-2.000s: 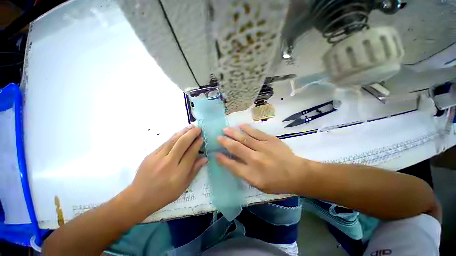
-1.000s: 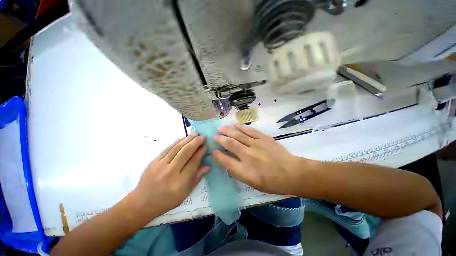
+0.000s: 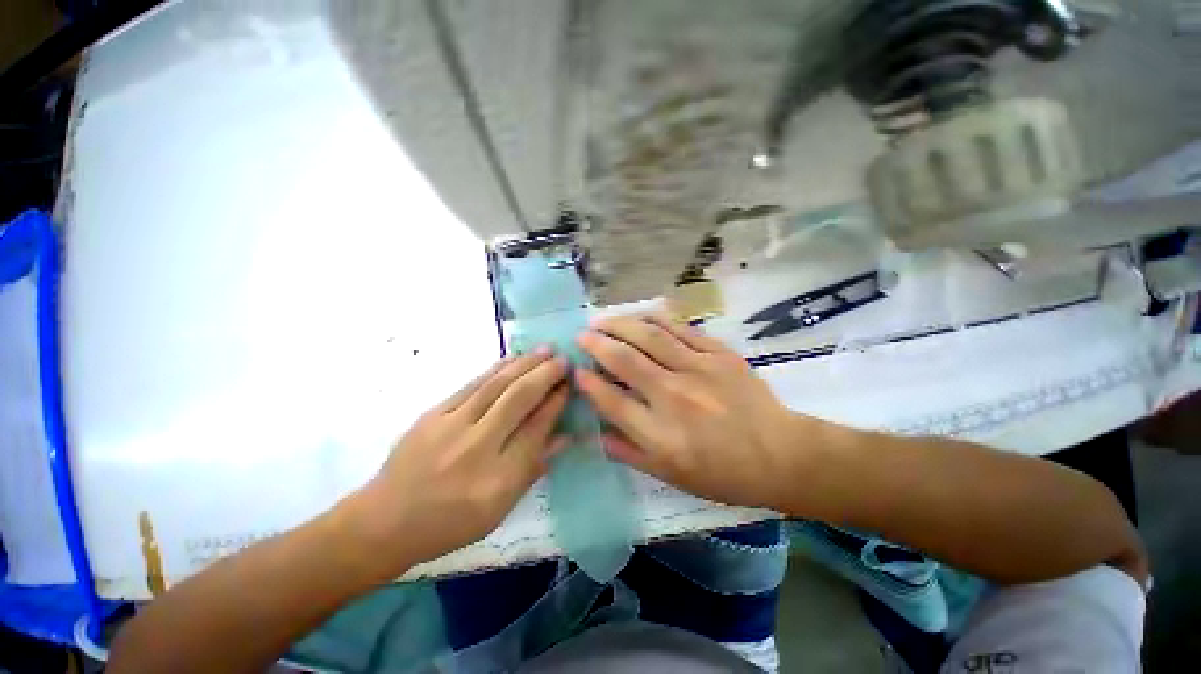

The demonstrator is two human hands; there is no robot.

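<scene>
A pale aqua sheer strip (image 3: 589,507) lies flat from the needle area of the sewing machine (image 3: 659,145) to the table's front edge, its pointed end hanging over. My left hand (image 3: 468,441) lies on the strip's left side, fingertips pressing it. My right hand (image 3: 692,415) lies on its right side, fingertips also on it and close to the left ones. Both hands hold the strip flat against the table just in front of the presser foot (image 3: 564,253), which is partly hidden by the machine head.
Black thread snips (image 3: 817,306) lie right of the needle area, near a blurred yellowish knob (image 3: 698,300). A large cream dial (image 3: 975,169) juts from the machine. A blue tray (image 3: 59,435) stands at the left. Aqua pieces (image 3: 909,566) are below the table edge.
The view has shifted, so the machine head and dial appear further right than one second ago. The strip's upper part shows more at the foot. Both hands stay on the strip, fingertips closer together.
</scene>
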